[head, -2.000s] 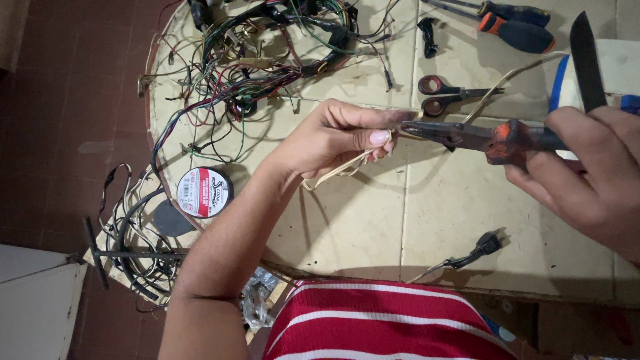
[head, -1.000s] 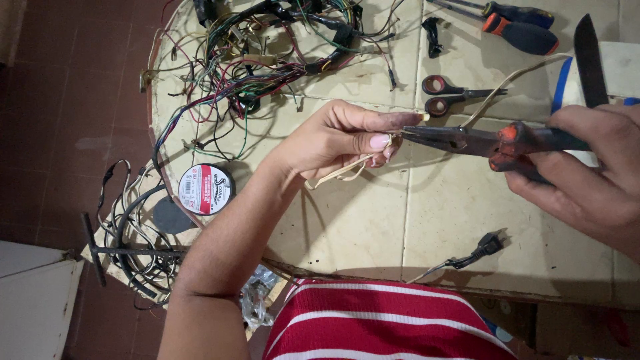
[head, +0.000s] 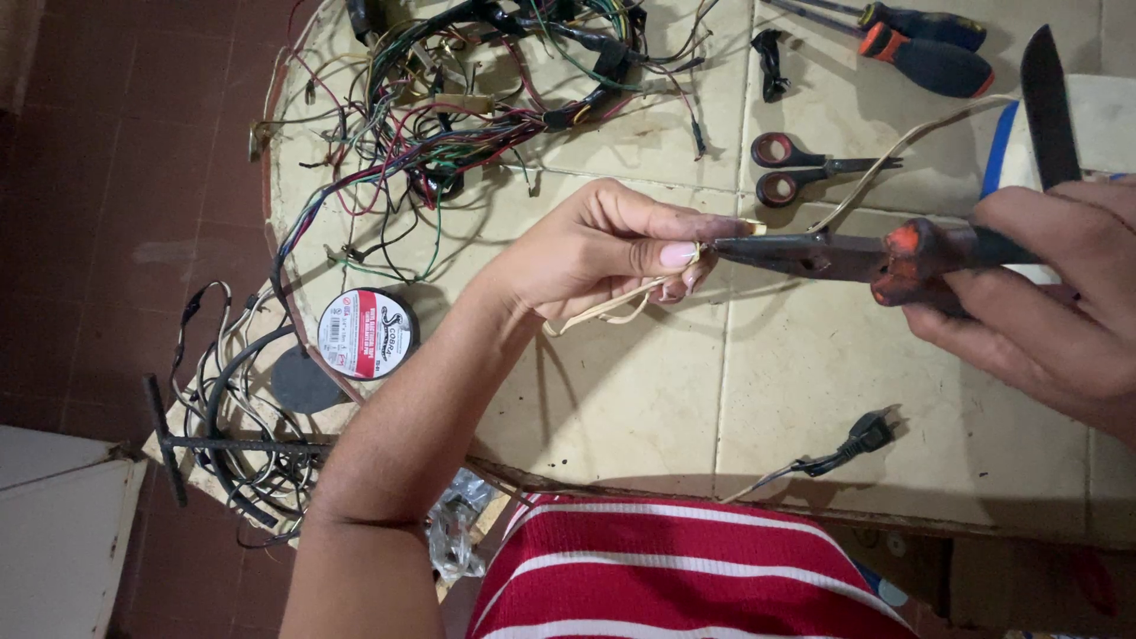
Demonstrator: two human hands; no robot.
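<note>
Between its thumb and fingers, my left hand (head: 621,253) pinches a cream electrical cord (head: 603,311), whose loop hangs below the fingers. My right hand (head: 1047,302) grips long-nose pliers (head: 816,253) with worn orange and black handles. The pliers' tips touch the small wire end at my left thumb; whether they clamp it cannot be seen. Just above the pliers lie scissors (head: 785,169) with black and red handles, and a cream cord (head: 896,146) runs beside them. A black power plug (head: 865,435) with a short cord rests near the table's lower edge.
A tangled wiring harness (head: 497,115) covers the upper left of the tiled table (head: 639,399). A tape roll (head: 367,334) sits at the left edge, above coiled cables (head: 240,417). Screwdrivers (head: 932,62) lie at the upper right, near a dark knife blade (head: 1049,111) by my right hand.
The pliers have tilted slightly in my right hand compared with two seconds ago, their tips staying by my left thumb. My left hand keeps its pinch on the cord.
</note>
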